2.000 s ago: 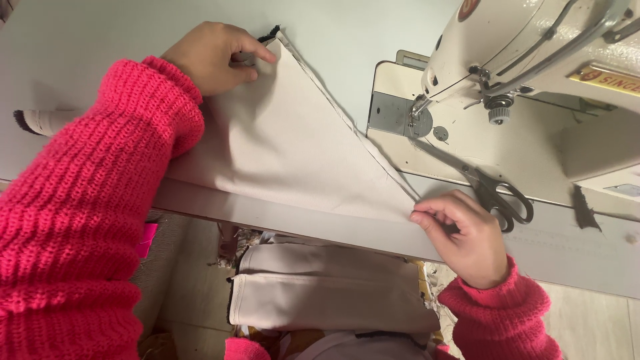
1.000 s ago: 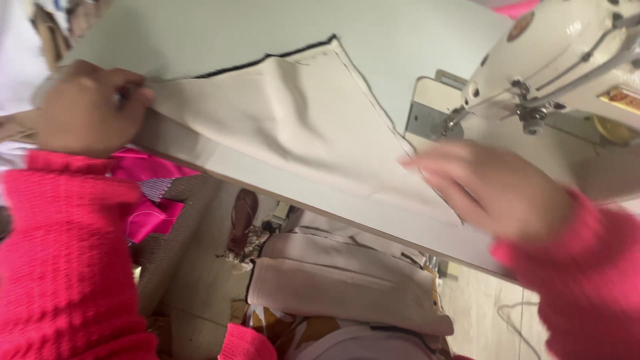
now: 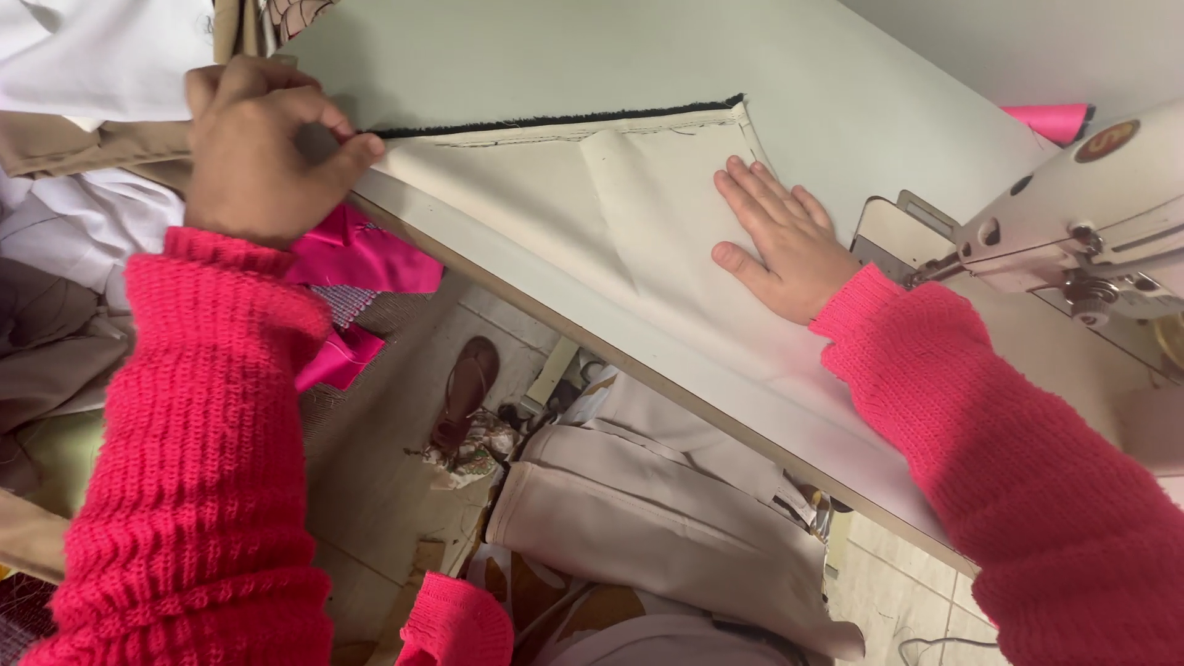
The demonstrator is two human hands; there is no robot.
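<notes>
A cream fabric piece with a black-edged seam lies on the pale sewing table. Between thumb and fingers, my left hand pinches the fabric's left corner at the table's front edge. My right hand rests flat on the fabric's right part, fingers spread, close to the corner where the black edging ends. Just right of that hand stands the sewing machine; my sleeve hides part of its needle area.
White and brown cloths are heaped at the left, with shiny pink fabric by the table edge. Beige garments lie over the lap below the table. A pink roll is behind the machine. A sandal is on the tiled floor.
My left hand has moved left to the fabric's far corner, and the black edge is stretched out straight. My right hand has let go of the lower right corner and now lies flat on the cloth.
</notes>
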